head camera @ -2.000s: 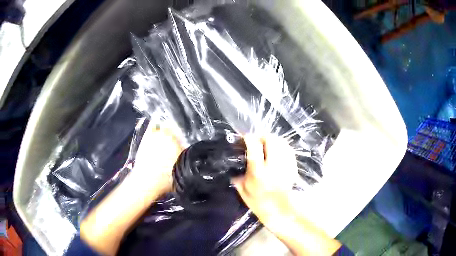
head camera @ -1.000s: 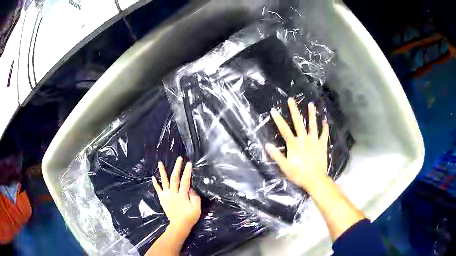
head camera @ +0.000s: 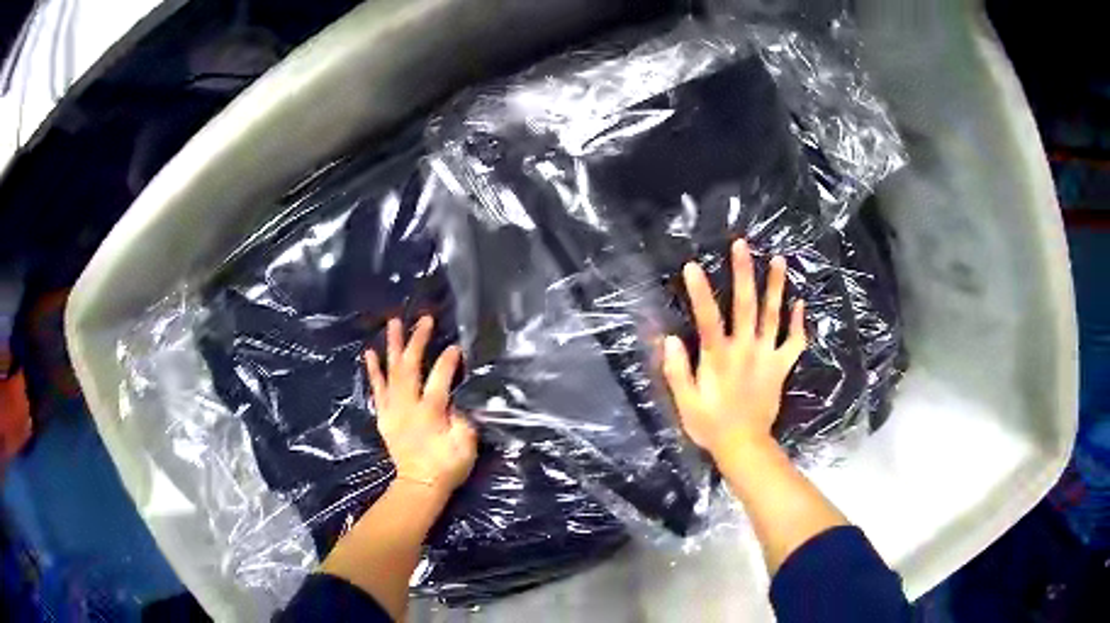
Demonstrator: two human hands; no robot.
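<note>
Dark garments in clear plastic covers lie flat and overlapping in the off-white tub. The film is shiny and wrinkled, loose at the left end and at the upper right. My left hand rests with its fingers spread on the bagged garments left of centre. My right hand rests with its fingers spread on the garments right of centre. Both hands are bare and hold nothing. No hanger hooks can be made out clearly under the film.
The tub's thick rim curves around the garments on the left, back and right. Part of a white surface shows beyond the rim at the upper left. A small orange patch and blue floor show at the far left. Dark, blurred areas lie beyond the right rim.
Two seconds ago both hands gripped a dark bundle; it was let go and the hands opened flat on the garments. Since one second ago, my left hand has moved slightly up.
</note>
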